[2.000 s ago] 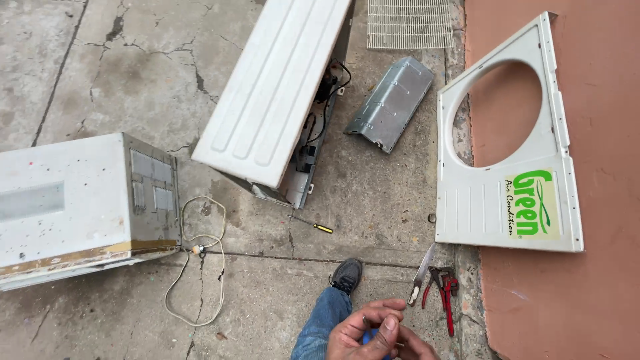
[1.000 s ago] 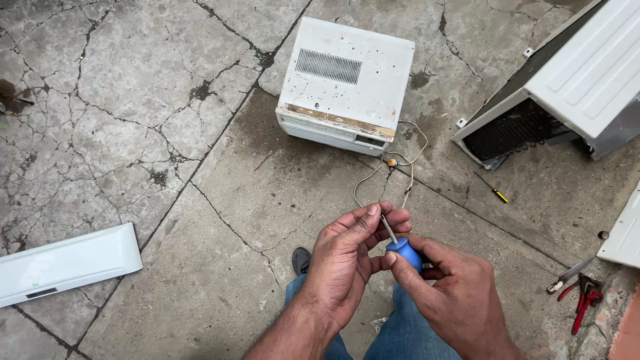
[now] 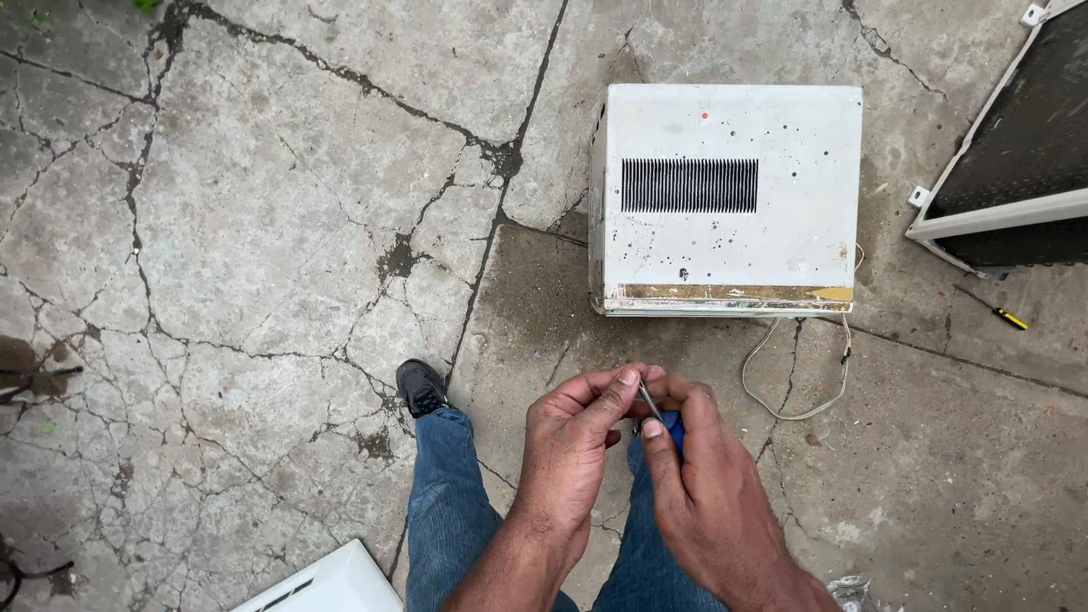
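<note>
In the lower middle of the view, my right hand point(image 3: 710, 484) is closed around the blue handle of a screwdriver point(image 3: 652, 403), whose metal shaft points up and left. The thumb and fingers of my left hand point(image 3: 578, 433) pinch the shaft near its tip, and the tip itself is hidden by the fingers. Beyond both hands stands a white window air conditioner point(image 3: 799, 221) with a black vent grille, dark specks and a worn brown strip along its near edge. Its pale power cord point(image 3: 750, 374) loops on the concrete just right of my hands.
A second screwdriver with a yellow and black handle point(image 3: 1011, 319) lies on the right. Above it stands a metal-framed unit with a dark coil point(image 3: 1020, 127). A white panel point(image 3: 327, 586) lies at the bottom edge. Cracks run through the concrete floor point(image 3: 255, 195).
The view has swung far to the left. One second ago the screwdriver's shaft and blue handle showed more openly between my hands; now my fingers cover more of them.
</note>
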